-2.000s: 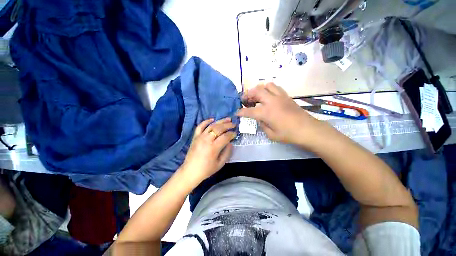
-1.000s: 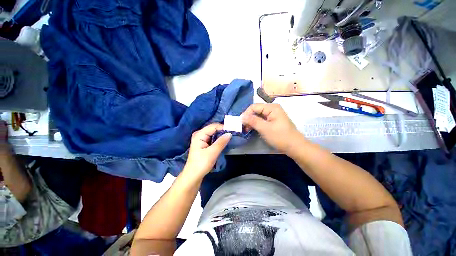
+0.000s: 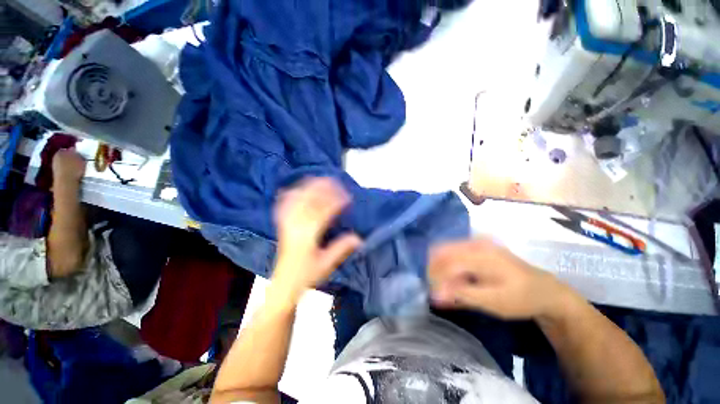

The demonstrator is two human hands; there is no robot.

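Note:
A blue garment [image 3: 260, 134] spreads from the back left of the table to the front edge. Its lighter end bunches between my hands and hangs over the edge, blurred. My left hand [image 3: 312, 229] is blurred over the cloth, thumb and fingers apart; whether it grips the cloth cannot be told. My right hand [image 3: 481, 276] is blurred, fingers curled at the right edge of the lighter cloth, seeming to pinch it. No white label shows between the hands.
The sewing machine head [image 3: 588, 71] stands at the back right over its pale bed [image 3: 537, 170]. Orange and blue snips [image 3: 608, 233] lie right of my right hand, above the ruler [image 3: 600, 268]. At left are a grey machine [image 3: 110, 91] and another person's arm [image 3: 69, 213].
The view has swung left, so things sit further right. My hands have moved apart, and my left hand lies further over the cloth. The white label seen between them earlier no longer shows.

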